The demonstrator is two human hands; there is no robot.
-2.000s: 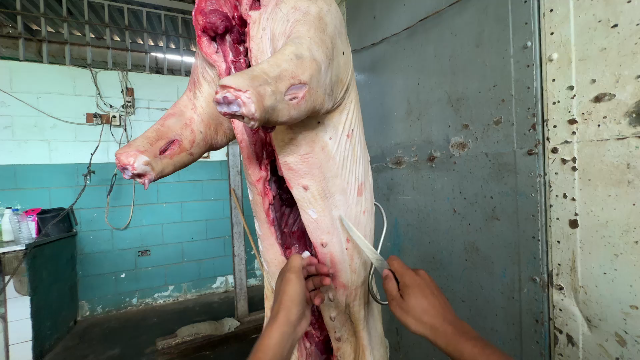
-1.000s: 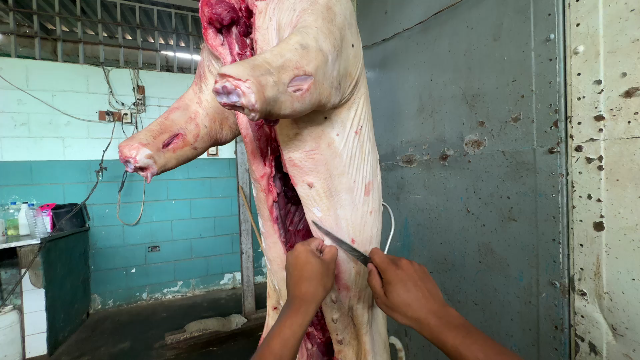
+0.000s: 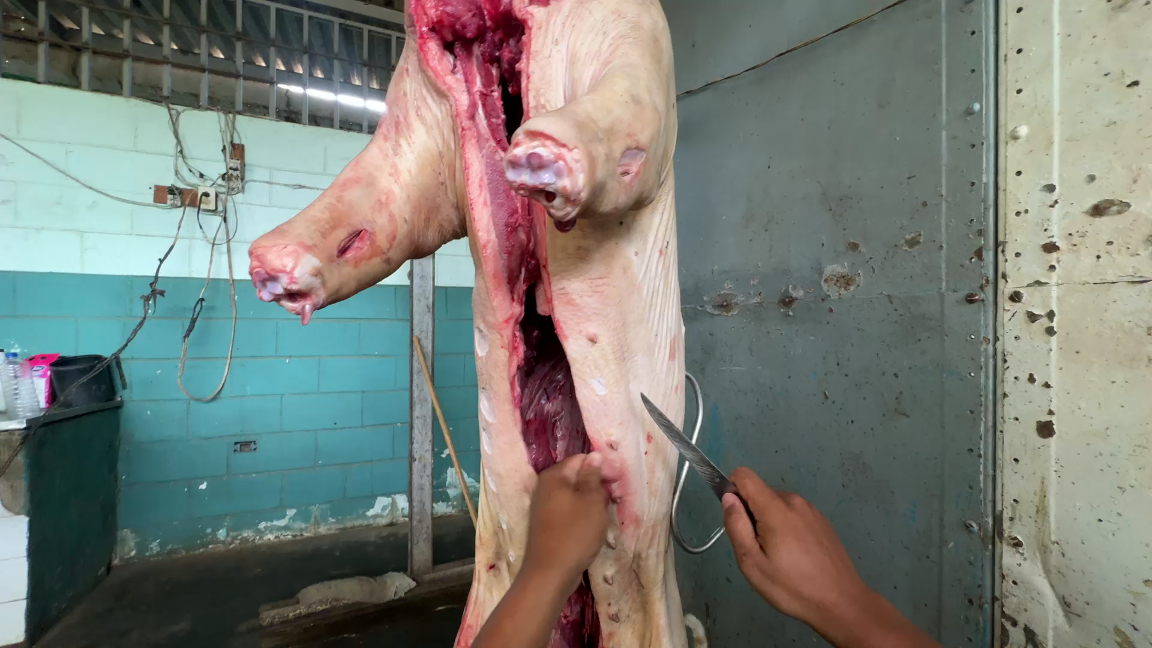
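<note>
A pig carcass (image 3: 612, 315) hangs upright, slit open down its belly, with both cut-off front legs jutting out. My left hand (image 3: 569, 513) is closed on the edge of the belly skin, at the right side of the slit. In my right hand (image 3: 783, 540) is a knife (image 3: 686, 445), its blade pointing up and left, close in front of the carcass's right flank. The knife's handle is mostly hidden by my fingers. Behind the blade, a curved metal hook (image 3: 679, 513) shows beside the carcass.
A grey metal panel (image 3: 837, 360) stands close on the right. At the left, a counter (image 3: 67, 414) holds plastic bottles (image 3: 18, 387) and a black container (image 3: 81, 378). Loose cables (image 3: 229, 315) hang on the tiled wall. A wooden stick (image 3: 443, 423) leans near a metal post (image 3: 421, 405).
The knife has moved off the belly skin near my left hand, to the right. My left hand, with fingers more spread two seconds ago, is now closed at the slit's edge.
</note>
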